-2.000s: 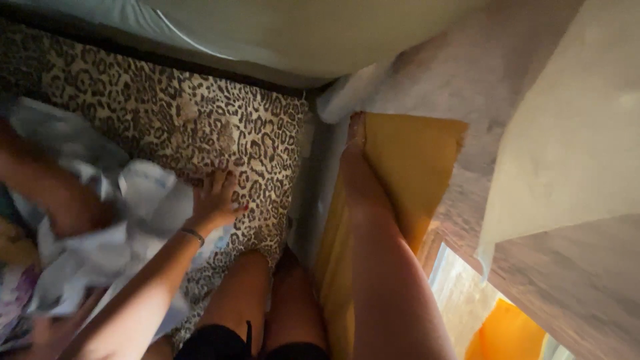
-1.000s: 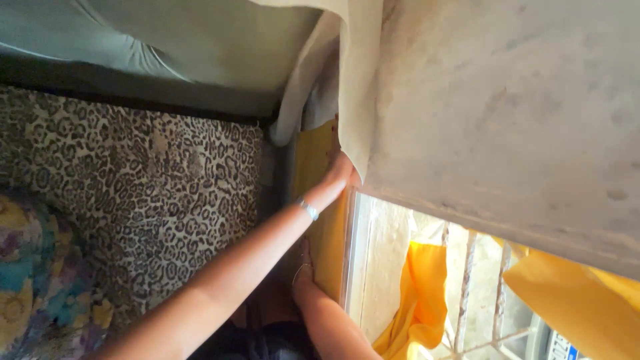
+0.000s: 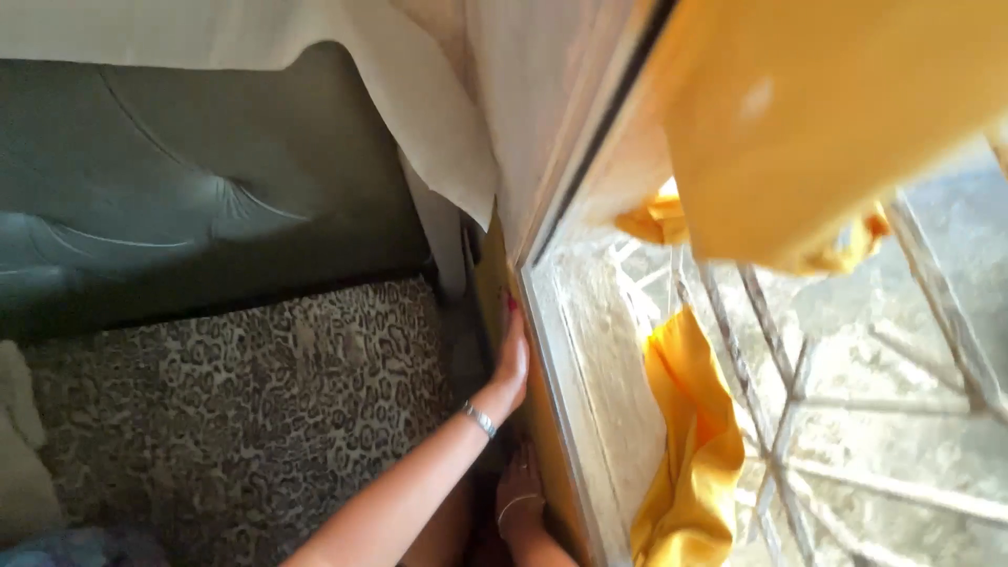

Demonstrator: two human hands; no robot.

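Note:
My left hand point(image 3: 513, 358), with a metal band on its wrist, lies with fingers extended along the narrow yellow surface point(image 3: 543, 425) beside the window frame point(image 3: 555, 394). Just below it, my right hand point(image 3: 520, 476), wearing a thin bracelet, rests flat against the same yellow surface. Neither hand shows anything gripped in it, though the left palm is partly hidden. Left of my hands spreads a leopard-print cover point(image 3: 299, 409). A pale cloth point(image 3: 441, 150) hangs down above my left hand, its pointed end near the yellow surface.
A dark, tufted padded panel point(image 3: 142, 157) borders the leopard-print cover. Yellow cloths point(image 3: 693, 449) hang at the window before a metal grille point(image 3: 780, 465). Pale fabric point(image 3: 24, 449) lies at the left edge, with a bluish cloth point(image 3: 87, 547) at the bottom left.
My left hand has moved from over the leopard-print cover to the yellow surface by the window. The view has swung towards the window.

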